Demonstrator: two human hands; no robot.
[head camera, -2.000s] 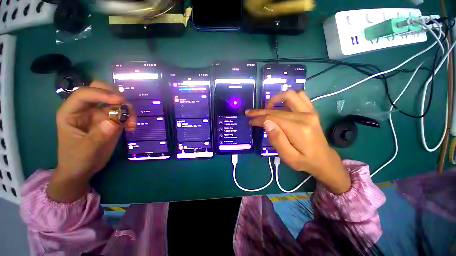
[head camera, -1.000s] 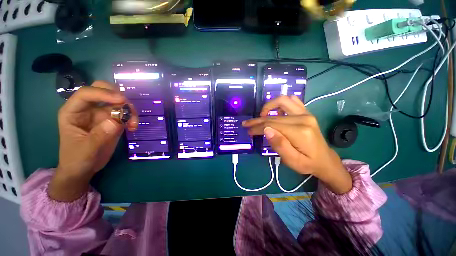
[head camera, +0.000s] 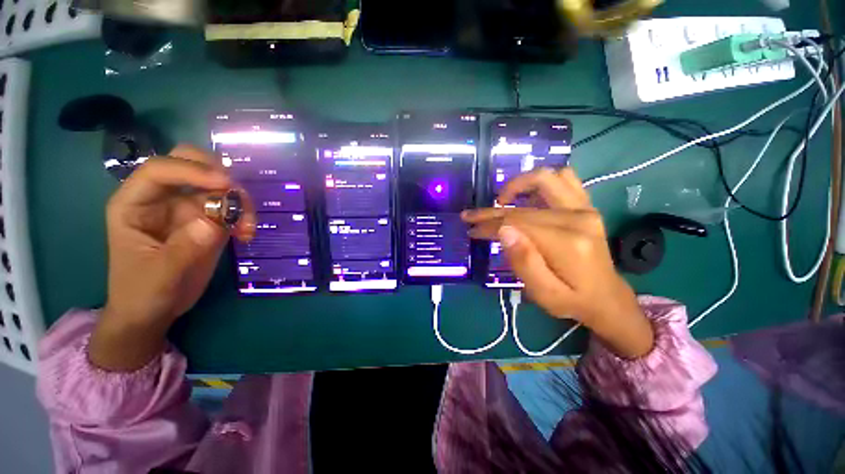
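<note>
My left hand pinches a small shiny metallic smart ring between thumb and fingers, over the left edge of the leftmost phone. Several black phones with purple screens lie side by side. The second phone stands left of the third phone, which shows a glowing purple dot and a list. My right hand holds nothing; its index fingertip is at the third phone's right edge. Whether it touches the glass cannot be told. The hand partly covers the rightmost phone.
Round black cases with open lids lie left and right of the phones. A white power strip, white cables and thin black cables lie right. Black fixtures stand behind; a white perforated tray is at the left edge.
My right hand has shifted slightly right, its index fingertip moving up and right from the third phone's list. The list is longer than one second ago. My left hand has barely moved.
</note>
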